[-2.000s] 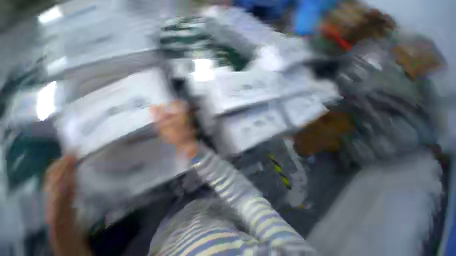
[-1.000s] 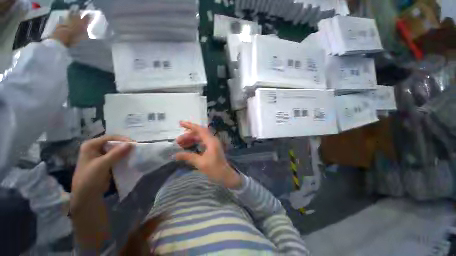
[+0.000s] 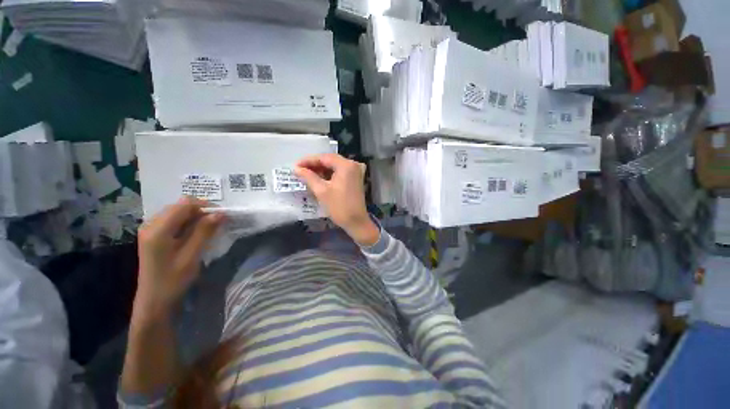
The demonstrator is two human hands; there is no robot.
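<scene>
A white retail box [image 3: 160,168] lies face down in front of me, with black text and two square codes. My right hand [image 3: 340,192] holds a small printed sticker [image 3: 286,180] by its right edge, on or just over the right part of this box. My left hand [image 3: 178,248] pinches a thin, limp label sheet [image 3: 240,227] at the box's near edge; the sheet hangs below it. A second white box [image 3: 172,88] lies face down just behind, also with text and two codes.
Box stacks [image 3: 488,192] stand to the right, more boxes [image 3: 88,28] at the back left. Paper scraps [image 3: 100,184] litter the green bench [image 3: 48,96] at left. A white sleeve [image 3: 28,319] shows at the left edge. Crumpled clear plastic [image 3: 648,192] and cartons [image 3: 715,153] are at far right.
My right hand has moved up from the sheet onto the box, with a sticker in its fingers. My left hand still holds the sheet. The neighbour's hand has left the picture.
</scene>
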